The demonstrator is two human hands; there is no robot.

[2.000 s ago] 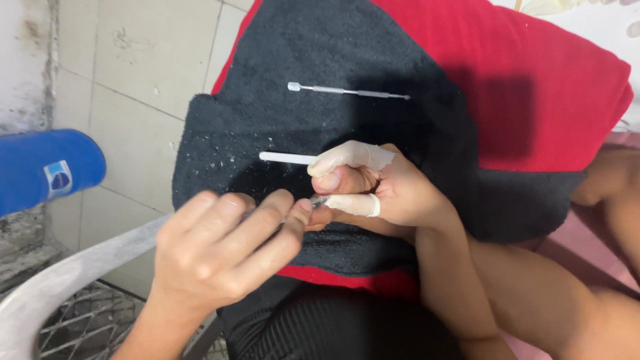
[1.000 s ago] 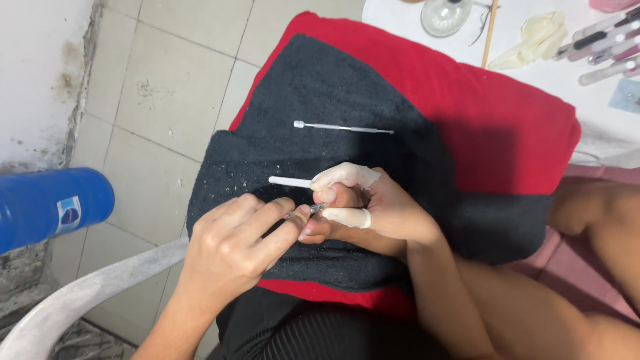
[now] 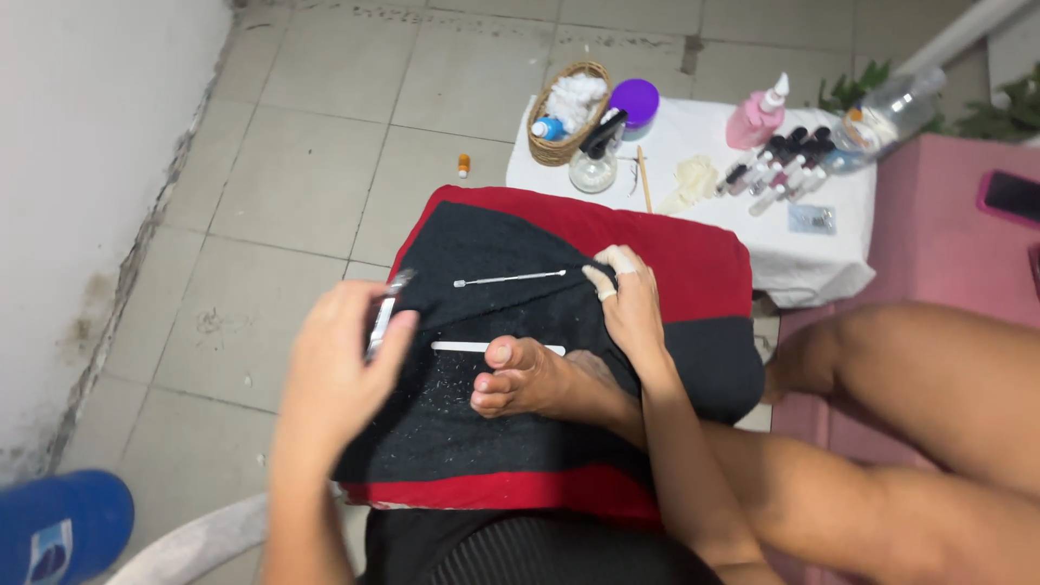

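My left hand, blurred, holds a shiny metal nail clipper over the left edge of the black towel. Light coverings wrap the thumb and forefinger of my right hand, which pinches a fold of that towel. Another person's bare foot rests on the towel, toes to the left, beside my right forearm. Under the foot lies a white nail file, partly hidden. A double-ended metal cuticle pusher lies farther up. Small pale clippings are scattered near the toes.
Beyond the red cushion, a white-covered table holds a wicker basket of cotton, a purple-lidded jar, a pink pump bottle and several polish bottles. A blue container stands lower left; an orange-capped bottle is on the floor.
My hands have come away from the foot and apart. The left has moved left with the clipper; the right has gone to the towel. The view has widened to the table.
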